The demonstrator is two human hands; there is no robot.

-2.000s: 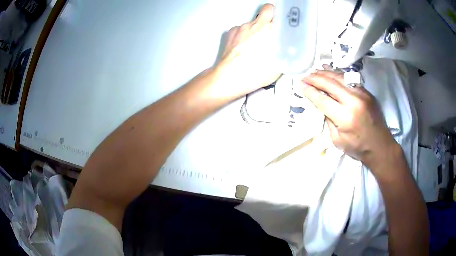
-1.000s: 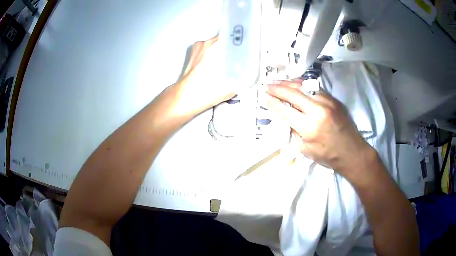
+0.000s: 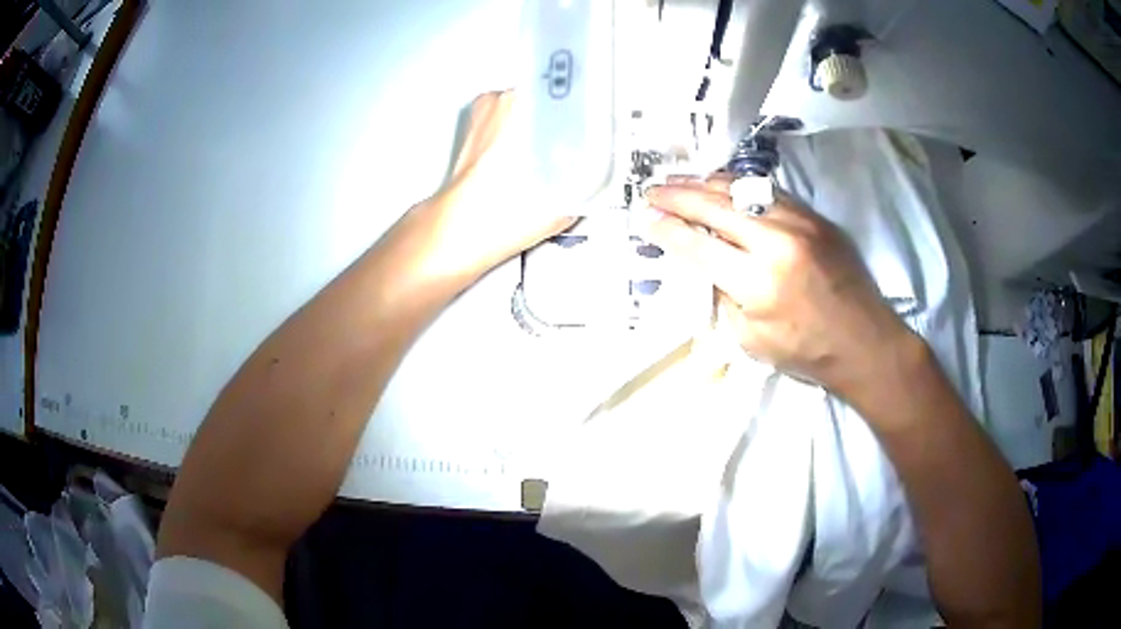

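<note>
A white garment piece [image 3: 768, 492] lies under my right hand, hangs over the table's front edge and runs up behind my wrist. My right hand [image 3: 787, 270] has its fingertips beside the presser foot [image 3: 642, 162] and pinches the cloth there. My left hand [image 3: 498, 172] reaches behind the white machine lamp [image 3: 568, 111], which hides most of its fingers; glare washes out the rest, and I cannot tell what it holds. The needle plate area [image 3: 578, 283] shows as a dark outline in the tabletop.
The machine head [image 3: 934, 74] with a pale ribbed knob [image 3: 842, 74] stands at upper right. A white heap [image 3: 74, 541] lies at lower left. The white table [image 3: 221, 221] has a wood-coloured edge and a tape marker [image 3: 534, 494]. Blue material [image 3: 1076, 528] shows at lower right.
The view has shifted, so the machine and both hands sit further left than two seconds ago. Both hands keep about the same places at the machine.
</note>
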